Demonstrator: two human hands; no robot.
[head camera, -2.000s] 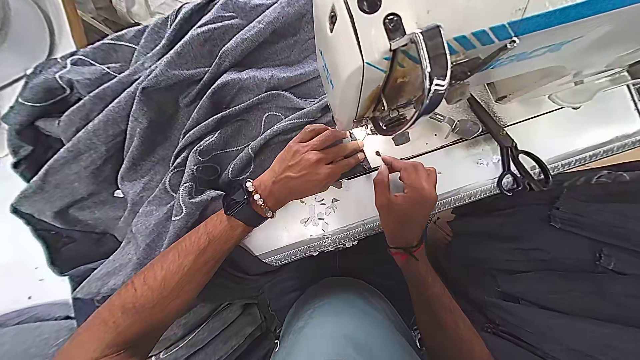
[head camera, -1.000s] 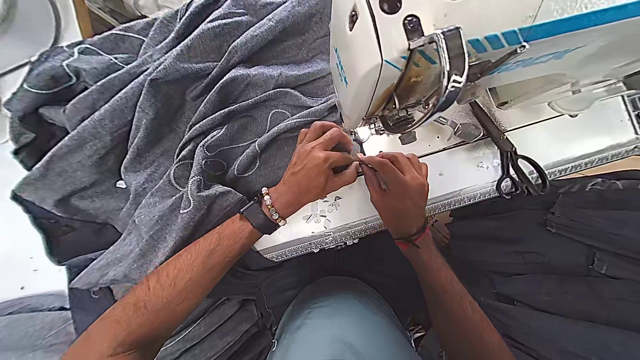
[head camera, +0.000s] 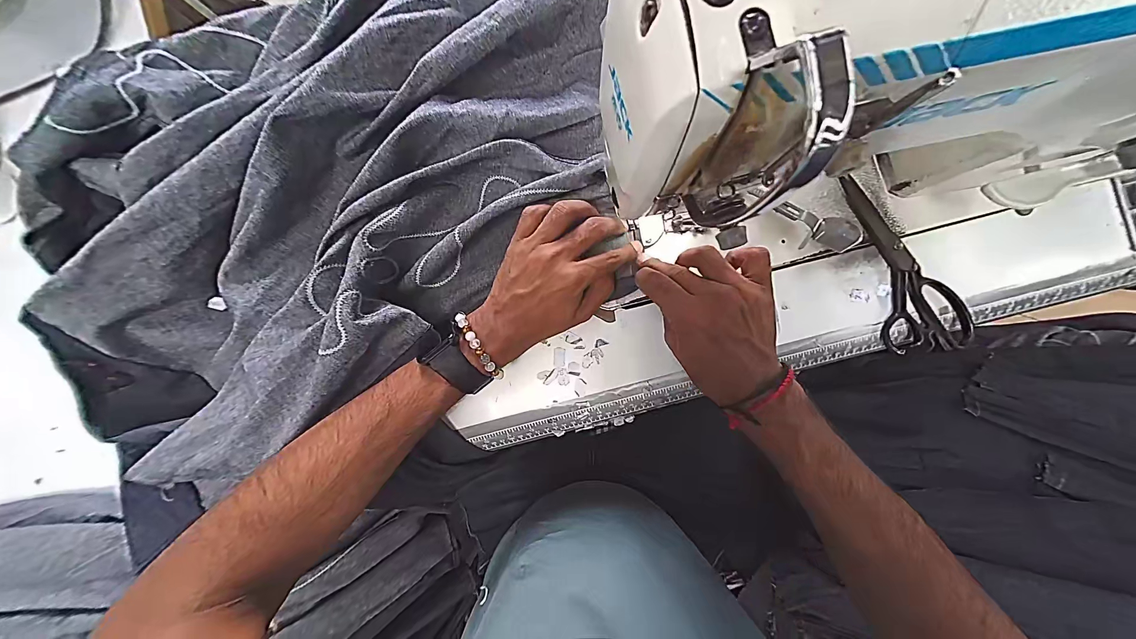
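Note:
A white industrial sewing machine (head camera: 652, 106) stands at the upper right, its presser foot (head camera: 652, 229) low over the bed. Just in front of the foot, my left hand (head camera: 559, 266) presses on the edge of a grey fabric piece (head camera: 373, 186) that spreads widely to the left. My right hand (head camera: 714, 319) meets it fingertip to fingertip beside the foot, fingers bent and pinched at the fabric edge; what exactly lies between them is hidden. Loose white thread (head camera: 355, 302) curls over the grey fabric.
Black-handled scissors (head camera: 914, 284) lie on the machine bed at right. Small scraps (head camera: 568, 359) are scattered near the table's front edge, which carries a measuring tape (head camera: 639, 404). Dark fabric (head camera: 1047, 444) hangs at the lower right, and more folded fabric (head camera: 382, 568) lies at lower left.
My right hand has turned from an extended, pointing finger to bent fingers against my left fingertips. A slim item showed between my hands one second ago. The view has shifted slightly.

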